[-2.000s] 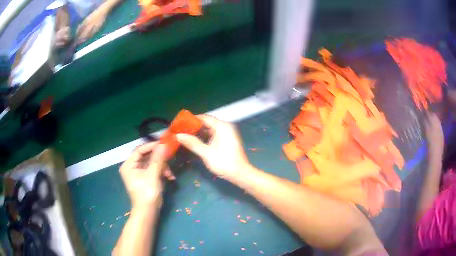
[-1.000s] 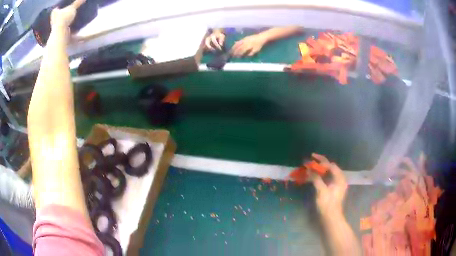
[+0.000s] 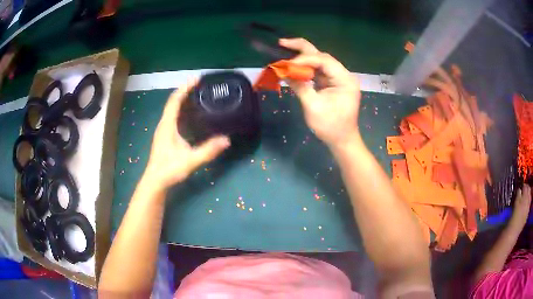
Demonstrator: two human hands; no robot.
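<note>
My left hand holds a black rounded speaker housing above the bench, its pale logo inside a circle facing up. My right hand holds a folded orange strap just right of the housing. A blurred black ring shows beyond my right fingers; I cannot tell whether they touch it. Orange straps lie heaped at the right, small holes at some ends. Black rings lie in a shallow cardboard box at the left.
Tiny orange-pink dots are scattered on the green bench. A pale rail divides it from the dark green belt. A grey post slants at upper right. At far right are another person's arm and a fine red-orange heap.
My left hand has come back from the far upper left and now holds the black housing over the bench. My right hand still holds orange material, now close beside the housing.
</note>
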